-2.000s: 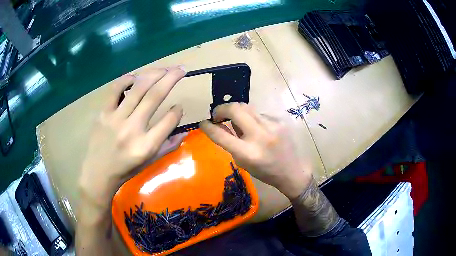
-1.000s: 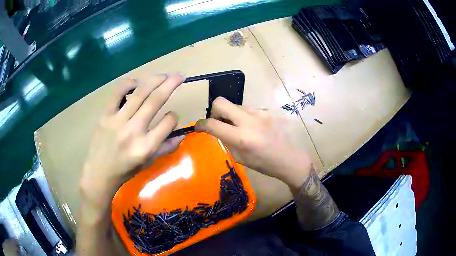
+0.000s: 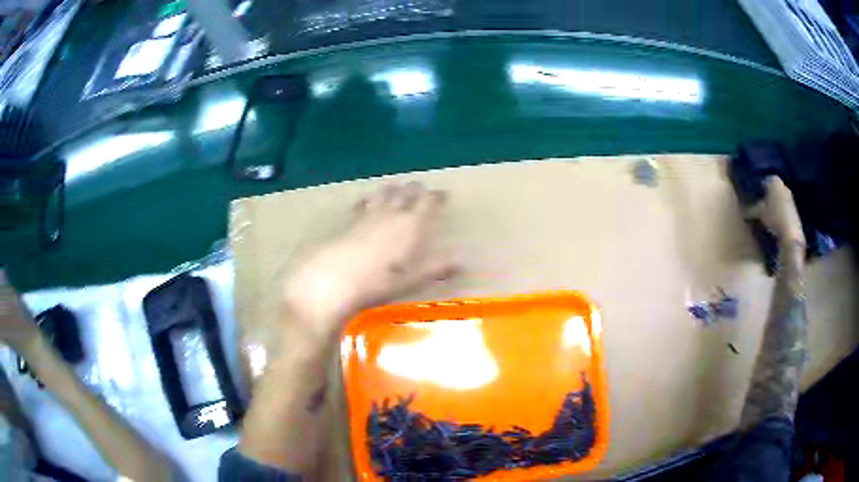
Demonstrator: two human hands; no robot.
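Note:
My left hand [image 3: 386, 247] is over the cardboard sheet [image 3: 546, 226], blurred, fingers spread, holding nothing that I can see. My right hand [image 3: 780, 215] is far right, its fingers at the stack of black phone frames [image 3: 765, 162]; blur hides whether it grips one. The orange tray [image 3: 476, 308] lies in front of me, with loose black side keys [image 3: 452, 448] heaped along its near edge. A small pile of slivers [image 3: 714, 308] lies on the cardboard, with one sliver apart. A black phone frame [image 3: 290, 91] lies on the green belt.
Another person's arm [image 3: 85, 405] reaches in at the lower left. Another black frame [image 3: 168, 315] lies on the white sheet at left. A further frame [image 3: 55, 226] is at the belt's left. A greyish pile [image 3: 645, 171] lies near the cardboard's far edge.
The view has swung left. The phone frame is no longer between my hands. My left hand has opened; my right hand has moved to the stack. A frame now shows on the belt.

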